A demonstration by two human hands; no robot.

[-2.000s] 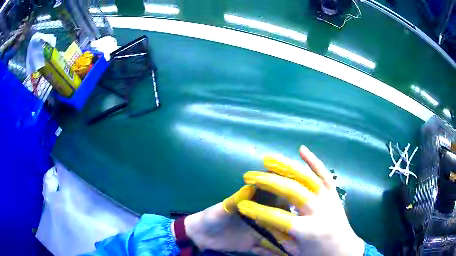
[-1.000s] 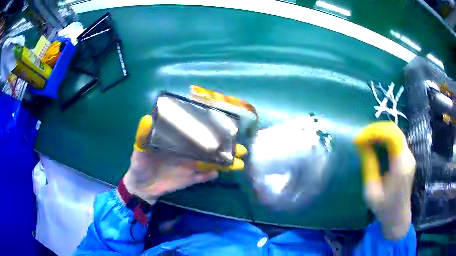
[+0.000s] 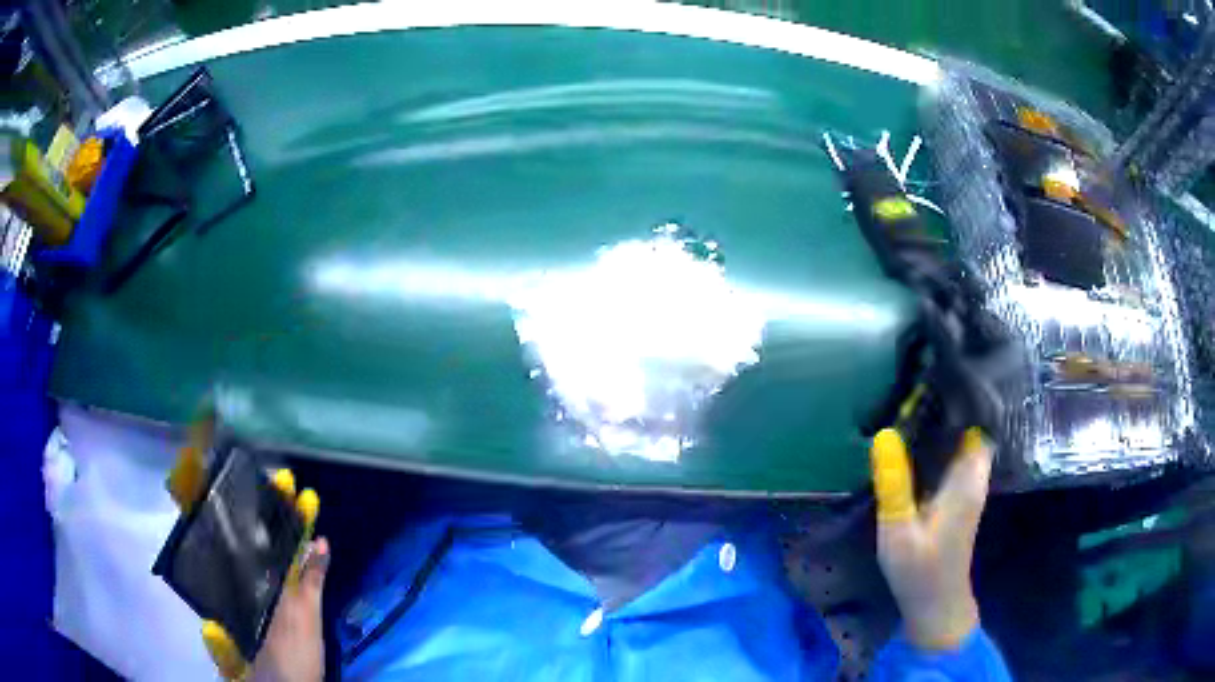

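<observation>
A dark glossy LCD panel (image 3: 237,546) is held tilted in my left hand (image 3: 287,620) at the lower left, off the bench's front edge. Yellow finger cots grip its sides. A blurred orange part shows at its upper left corner. My right hand (image 3: 933,533), also with yellow cots, is at the lower end of a black air gun (image 3: 953,333) with a yellow band, at the right of the bench. The fingers seem closed around its lower part, which is blurred. The air gun points up and left.
A shiny heap of peeled films (image 3: 646,346) lies mid-bench. Clear blister trays (image 3: 1093,313) with orange-tailed panels stand at right. White strips (image 3: 906,167) lie behind the air gun. Black frames (image 3: 243,160) and a blue bin (image 3: 100,200) are at left; a white sheet (image 3: 113,533) is below.
My left hand has moved down and left with the panel, now tilted steeply. My right hand, empty before, is now at the air gun. The view has shifted right.
</observation>
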